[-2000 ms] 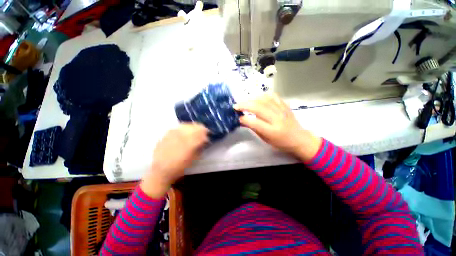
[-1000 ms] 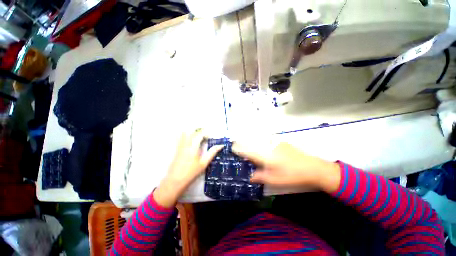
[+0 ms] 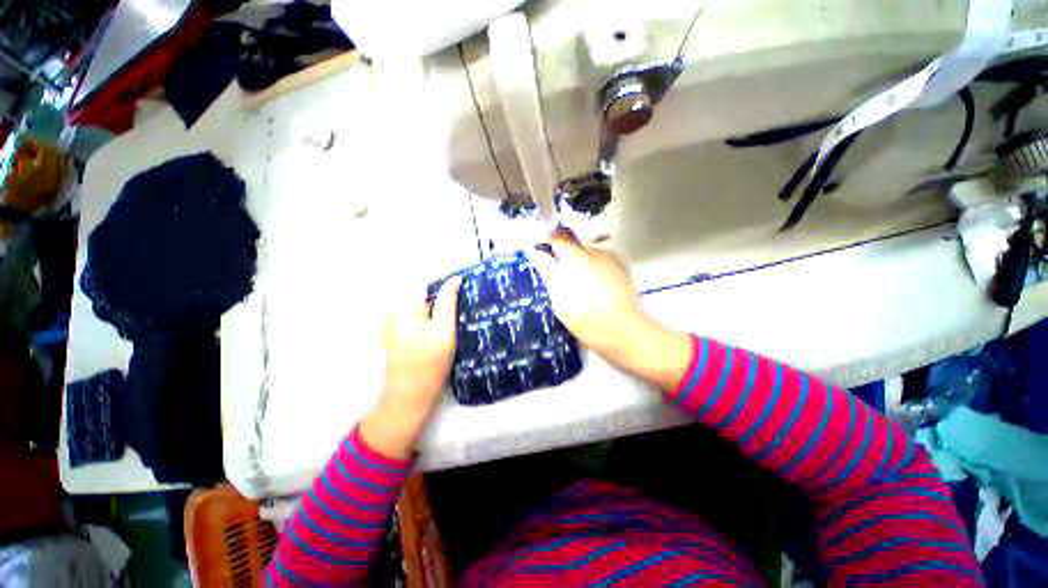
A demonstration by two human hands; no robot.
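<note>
A palm-sized navy pocket piece (image 3: 514, 333) with pale checks lies patterned side up on the white sewing table, its rounded corners toward me. My left hand (image 3: 421, 354) grips its left edge near the upper corner, the thumb on top. My right hand (image 3: 593, 294) holds its upper right edge, fingertips close to the presser foot (image 3: 526, 209). The far edge of the piece is just in front of the foot; whether it lies under the foot is not clear. The sewing machine (image 3: 690, 149) stands behind my hands.
A round dark stack of cut pieces (image 3: 172, 244) lies at left, with dark folded pieces (image 3: 175, 402) below it and a finished patterned piece (image 3: 95, 418) beside them. An orange basket (image 3: 218, 535) is below the table. White tape (image 3: 879, 113) and dark strips hang on the machine arm.
The pocket piece has moved from the table's front edge up toward the presser foot, with both hands. My hands now hold it at its two sides. The camera view has shifted.
</note>
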